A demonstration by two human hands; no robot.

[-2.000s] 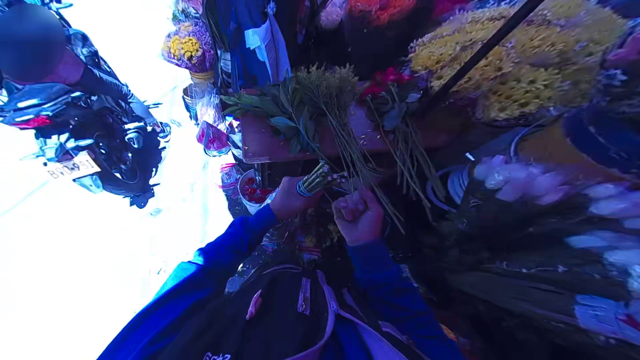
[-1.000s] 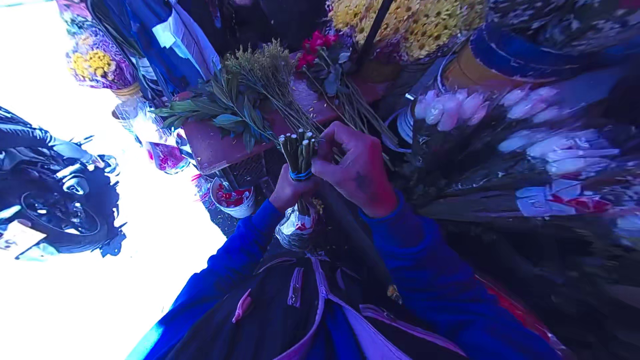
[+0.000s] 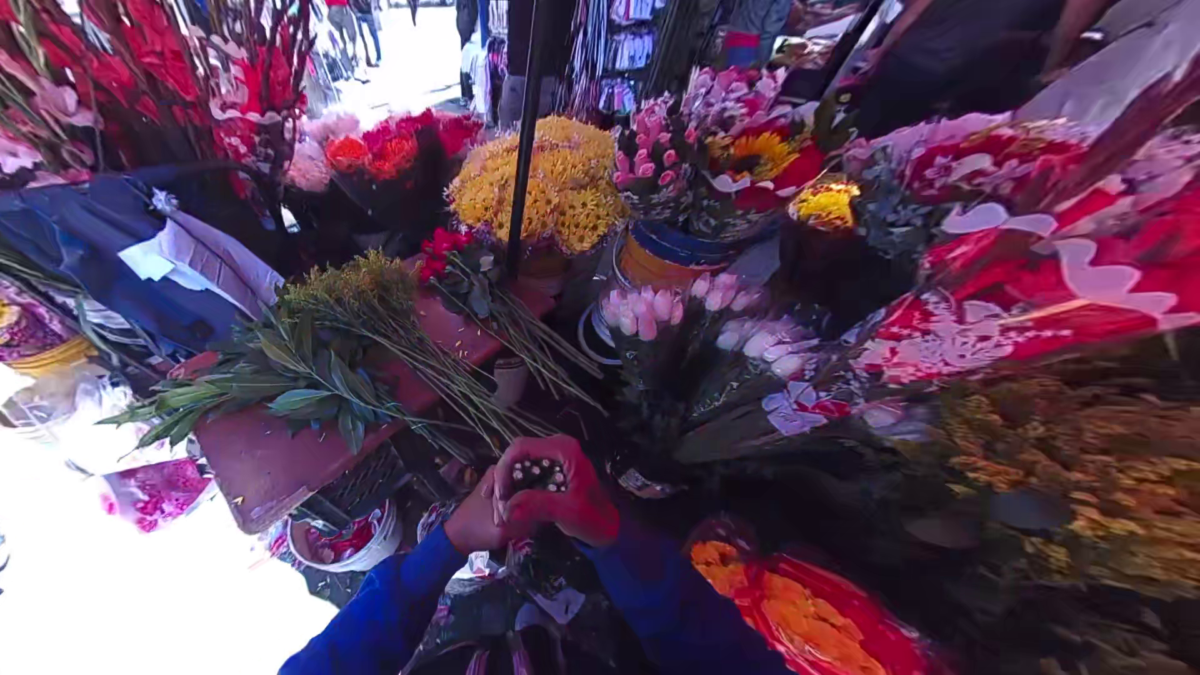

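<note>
A bundle of cut flower stems (image 3: 538, 475) points its ends up toward me, low in the middle of the head view. My right hand (image 3: 558, 487) is wrapped around the bundle near those ends. My left hand (image 3: 480, 514) grips it just below and to the left, touching my right hand. Wrapped material hangs under my hands; the flower heads are hidden. Beyond my hands, leafy green branches (image 3: 309, 380), yellowish filler stems (image 3: 375, 300) and red flowers (image 3: 445, 253) with long stems lie on a reddish board.
The reddish board (image 3: 253, 469) ends at the left above a white bucket (image 3: 349, 553). Pale pink tulips (image 3: 642, 311) stand right of centre, with orange flowers (image 3: 811, 623) in red wrapping lower right. A dark pole (image 3: 525, 131) rises behind the board. Yellow daisies (image 3: 544, 183) stand behind it.
My right hand, with fingertips at the stem ends a second ago, now wraps around the bundle. The view has swung up and right, showing more of the flower stall.
</note>
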